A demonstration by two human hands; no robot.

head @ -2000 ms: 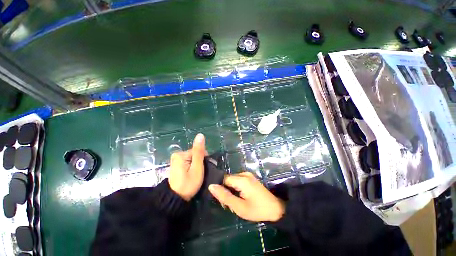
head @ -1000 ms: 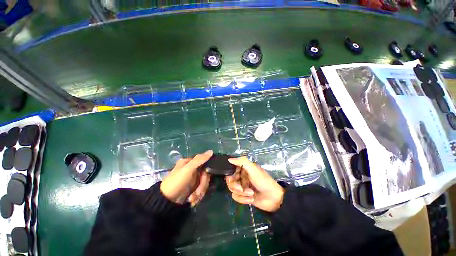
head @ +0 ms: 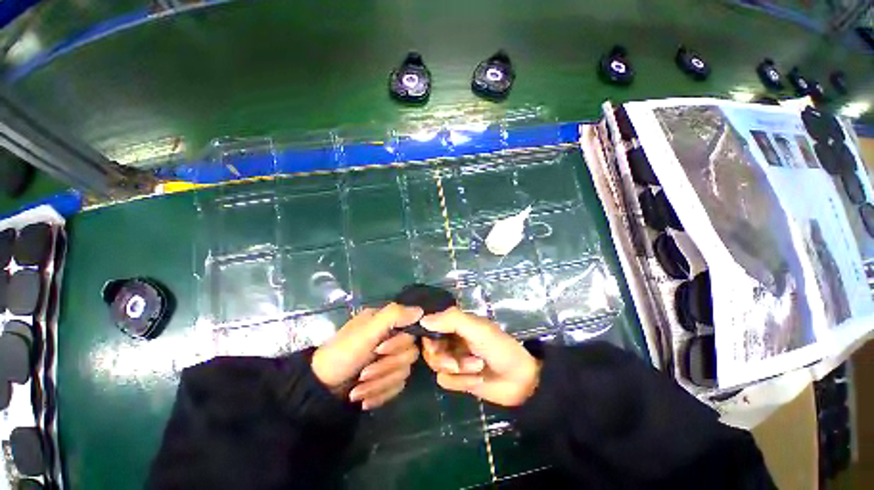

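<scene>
My left hand [head: 372, 352] and my right hand [head: 479, 356] hold a round black piece [head: 425, 300] between them, thumbs on its near face, above the clear blister tray [head: 316, 234]. The fingers hide its lower part, and I cannot tell if it has a cover pressed on. A white glue bottle [head: 506, 233] lies on the tray beyond my right hand. A black housing with a pale ring [head: 137, 307] sits on the green bench to the left.
A green conveyor [head: 287, 77] beyond the blue edge carries several spaced housings. A stacked parts tray [head: 29, 383] stands at far left. Another stack at right bears a printed paper sheet [head: 736, 230] with loose black discs on it. Brown cardboard [head: 788, 442] shows at lower right.
Two seconds ago my left thumb pointed up beside the dark piece. Since then both hands have come together around it, and over the last second the thumbs have moved inward onto its near face.
</scene>
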